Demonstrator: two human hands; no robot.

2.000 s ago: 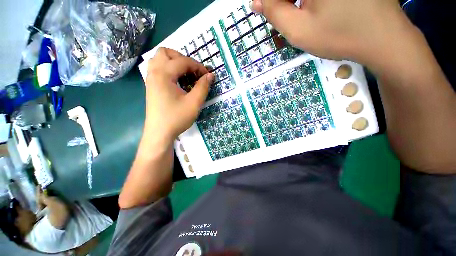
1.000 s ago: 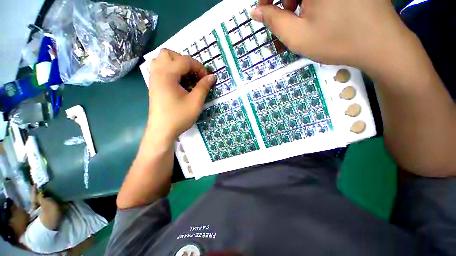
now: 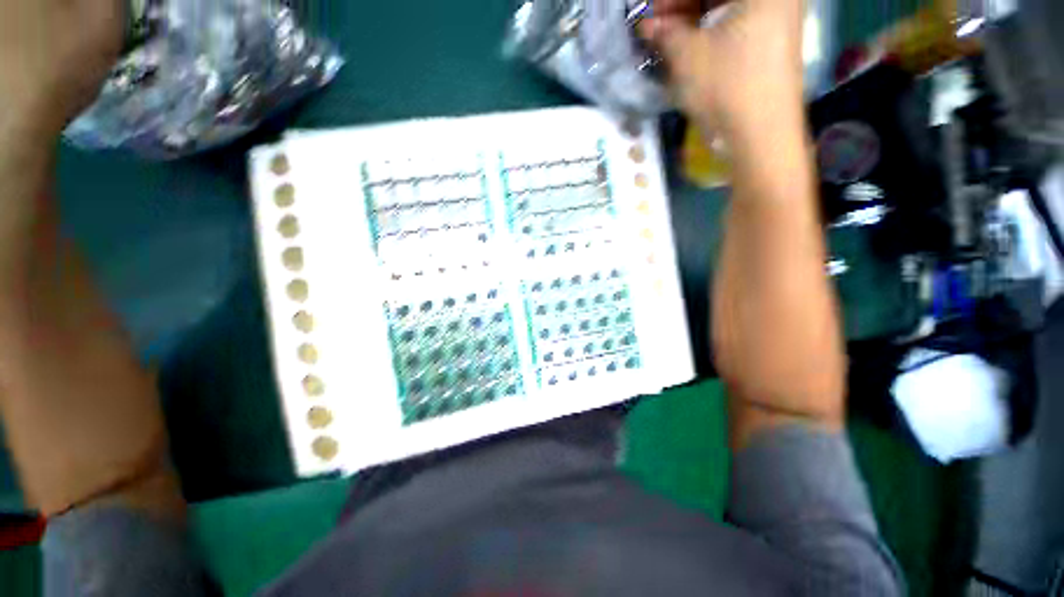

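The white tray [image 3: 333,420] lies at the bench's near edge, with round tan spots down both short sides. It holds circuit board panels [image 3: 461,362] in two rows; the upper ones look more silver. My left hand [image 3: 58,53] is at the top left, blurred and cut off by the edge, beside the left bag of metal parts [image 3: 210,76]. My right hand [image 3: 723,58] is at the right bag of metal parts [image 3: 583,47], fingers bent at its opening. Blur hides whether either hand holds a part.
The bench has a dark green mat [image 3: 408,58]. A yellowish tape roll [image 3: 704,157] shows beside my right wrist. At right are a black box with a round emblem [image 3: 848,152], cables and a white object [image 3: 951,402].
Both hands have left the panels and moved outward to the two bags. The view has turned and shifted right, so the whole tray and the right bag show; the other person is out of view.
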